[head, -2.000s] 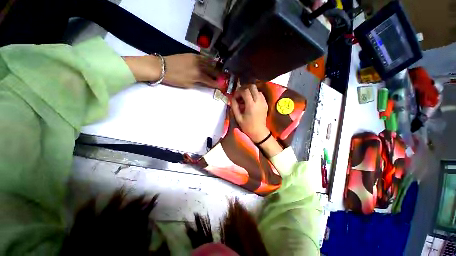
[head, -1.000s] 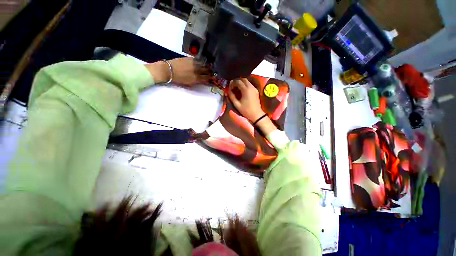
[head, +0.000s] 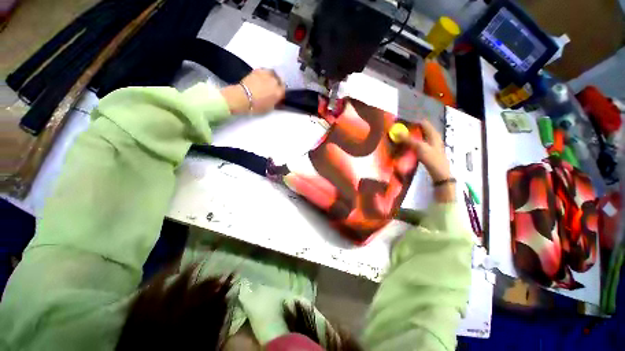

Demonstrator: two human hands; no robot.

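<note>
The bag panel (head: 363, 161) with its orange, brown and cream swirl print lies on the white machine table, tilted, its upper left corner just below the sewing machine head (head: 342, 41). My left hand (head: 264, 90) is closed around the black webbing strap (head: 301, 101), left of the red-orange strap tab (head: 330, 107). Another strap end (head: 236, 159) joins the panel's left corner. My right hand (head: 430, 147) holds the panel's right edge beside the yellow round sticker (head: 398, 132). The needle area is dark and hard to make out.
A bundle of black straps (head: 68, 62) lies at the upper left. A control screen (head: 514, 41), green and orange thread spools (head: 558, 140) and folded printed bags (head: 552, 219) are on the right side table. A dark red tool (head: 473, 214) lies right of the panel.
Both hands have moved away from the needle area. My left hand has moved left along the strap, my right hand to the panel's right edge. The panel has come out from under the head.
</note>
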